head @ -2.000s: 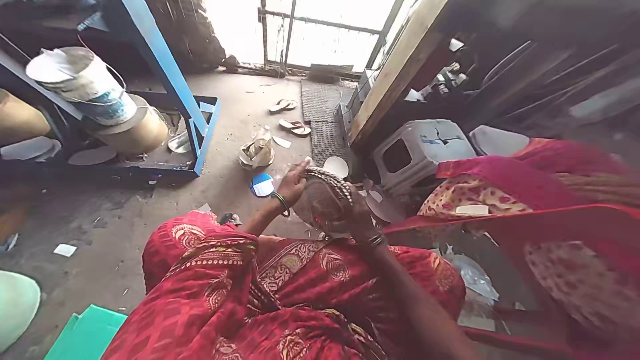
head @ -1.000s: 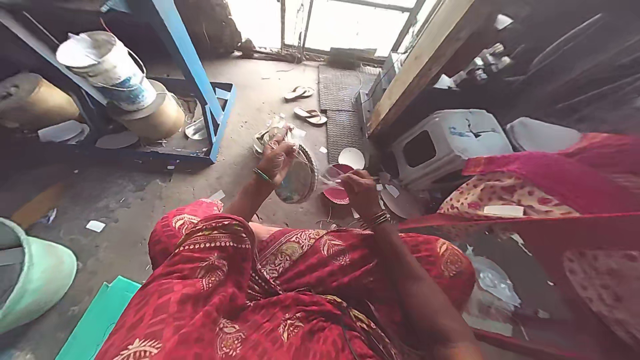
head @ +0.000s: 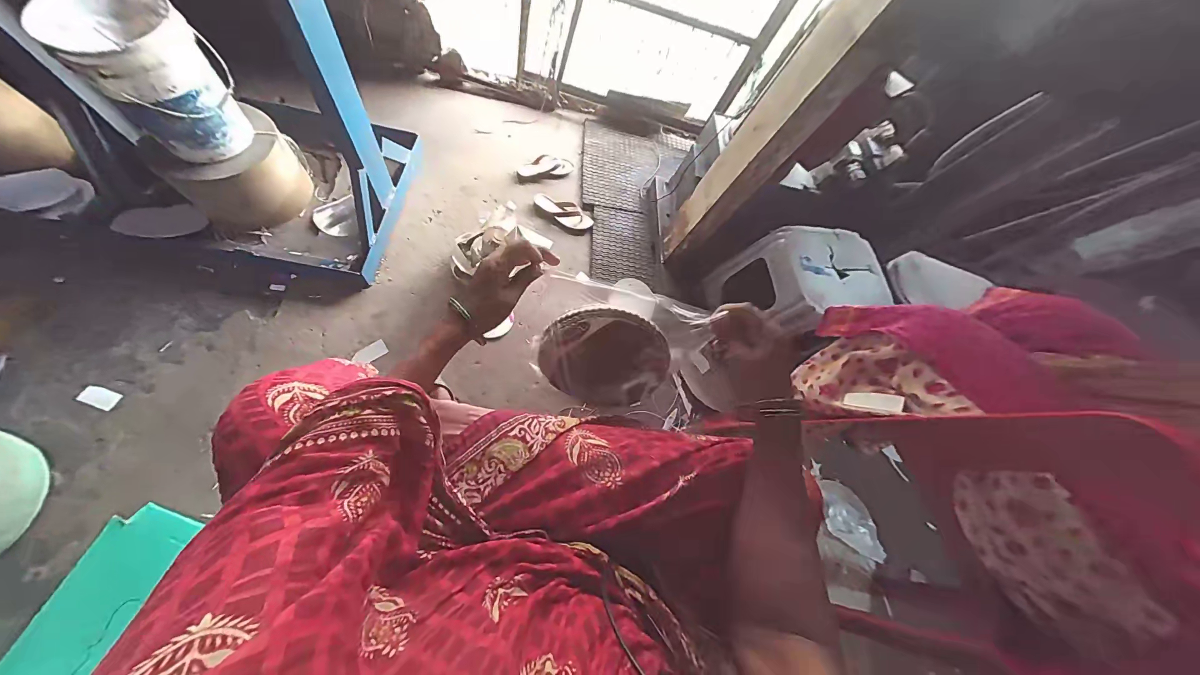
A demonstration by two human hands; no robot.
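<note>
My left hand [head: 511, 281] pinches one side of a clear plastic film or bag [head: 609, 291], stretched between both hands. My right hand [head: 750, 337] grips its other side, blurred, with bangles at the wrist. Below the stretched plastic, between the hands, is a round disc-like item with a beaded or braided rim [head: 605, 356]; it looks dark and reflective inside. Whether it lies inside the plastic or behind it, I cannot tell. The red patterned cloth [head: 525, 553] of my clothing covers my lap just below.
A blue metal frame [head: 352, 112] with a paint-stained bucket [head: 178, 94] stands left. Sandals [head: 562, 214] and a dark mat [head: 623, 244] lie ahead. A white plastic stool [head: 816, 272] is at the right, near a wooden post [head: 769, 131]. A green sheet [head: 103, 581] lies lower left.
The round rimmed item was in my left hand one second ago; now the hands are farther apart with clear plastic stretched between them.
</note>
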